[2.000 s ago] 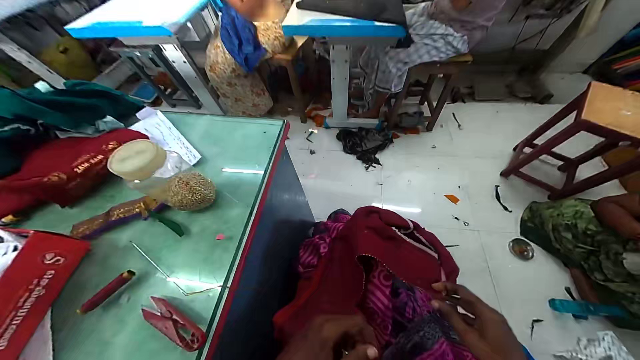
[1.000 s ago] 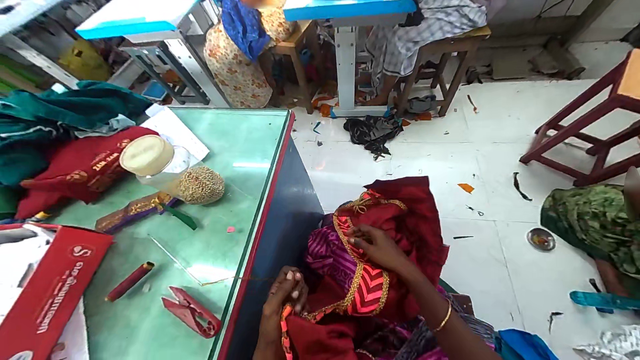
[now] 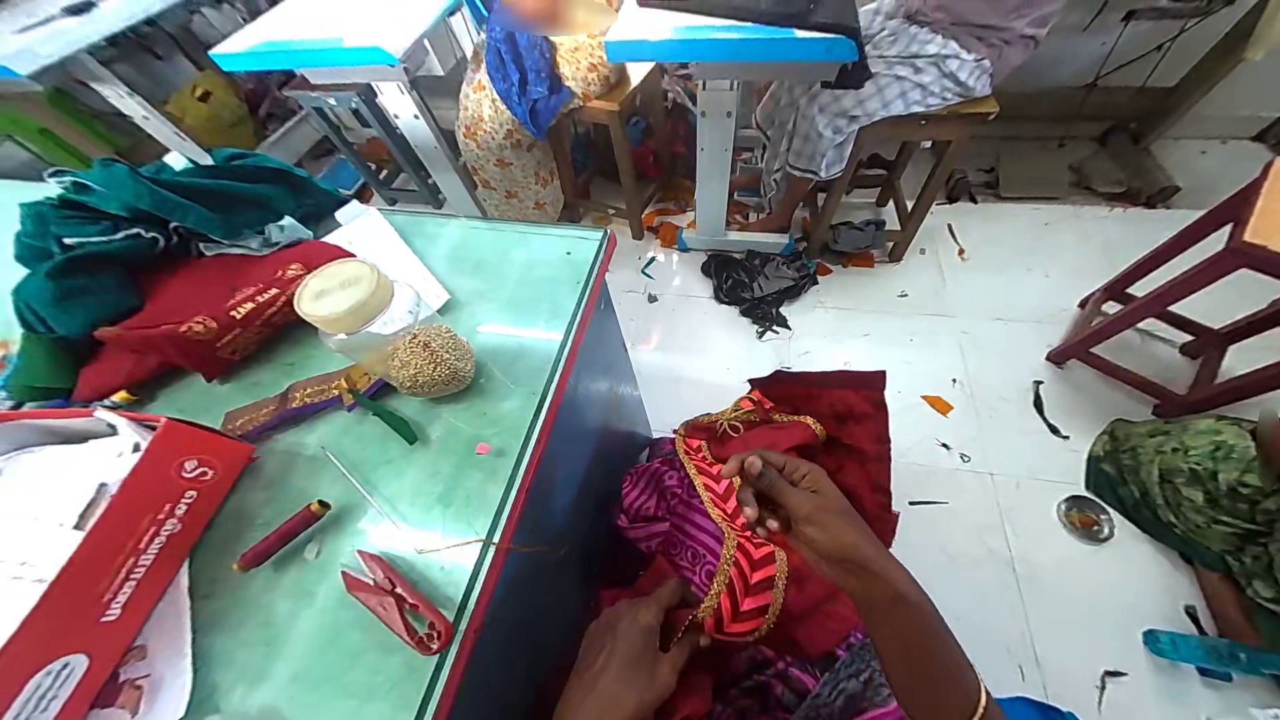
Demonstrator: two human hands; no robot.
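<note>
A maroon cloth garment (image 3: 850, 410) lies over my lap, edged with a red-and-pink chevron band (image 3: 755, 580) trimmed in gold braid. My left hand (image 3: 640, 645) pinches the band's lower end between thumb and fingers. Above it, my right hand (image 3: 785, 500) has thumb and forefinger together beside the band's upper part; whether a needle or thread is between them cannot be made out. Purple patterned cloth (image 3: 675, 510) shows under the garment. On the glass-topped table at my left lie red thread snips (image 3: 395, 605), a maroon thread spool (image 3: 282, 536) and a thin needle-like rod (image 3: 355, 480).
The table's edge (image 3: 545, 440) runs close beside my left hand. On it are a jar of gold beads (image 3: 430, 360), a red box (image 3: 130, 570) and folded green cloth (image 3: 90, 240). A wooden stool (image 3: 1180, 300) and a seated person's patterned clothing (image 3: 1180, 490) are at right; others sit beyond.
Since two seconds ago, the maroon garment has been turned and spread, so the chevron band now shows. My right hand has moved up along it, and stays near the band over the last second.
</note>
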